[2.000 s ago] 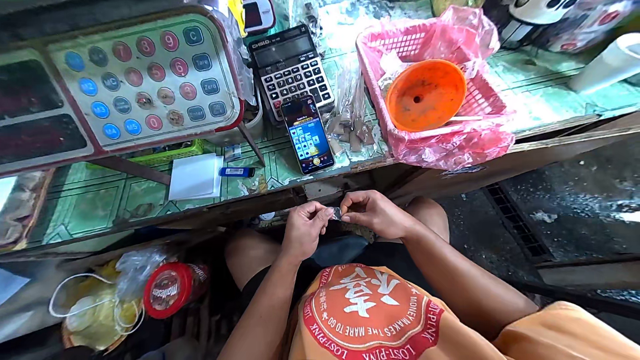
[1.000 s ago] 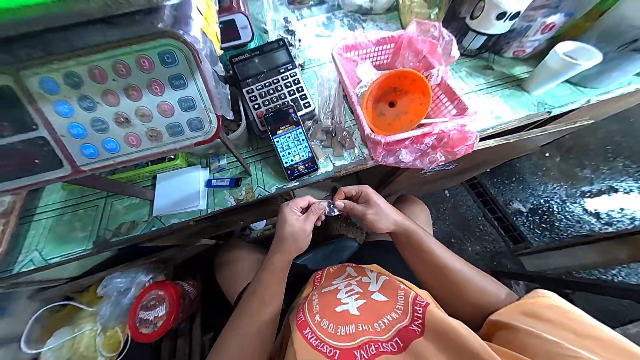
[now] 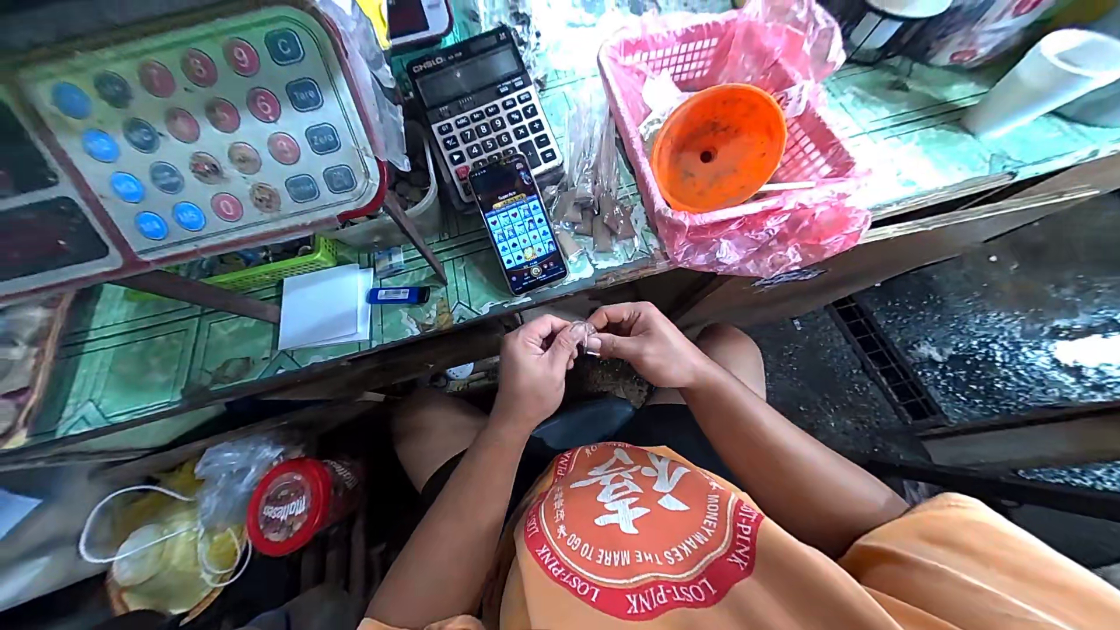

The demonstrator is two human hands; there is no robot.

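Observation:
Above my lap, just off the table's front edge, my left hand [image 3: 535, 367] and my right hand [image 3: 646, 344] pinch a small clear plastic piece [image 3: 584, 334] between thumbs and fingers; its exact kind cannot be told. Beyond them a smartphone [image 3: 521, 229] with a lit screen leans against a desk calculator [image 3: 490, 114]. Small plastic packets with brown contents [image 3: 599, 214] lie to the phone's right. A pink plastic basket [image 3: 643, 131], lined with pink film, holds an orange plastic bowl [image 3: 719, 149] with a hole in its base.
A weighing scale's keypad panel [image 3: 206, 131] stands at the left on the green table [image 3: 472, 302]. White paper [image 3: 322, 306] and a blue lighter [image 3: 398, 296] lie below it. A white cup [image 3: 1041, 83] stands far right. A red-lidded jar [image 3: 284, 507] sits low at the left.
Both hands stay together on the small plastic piece, with the fingers slightly shifted. The view has moved somewhat.

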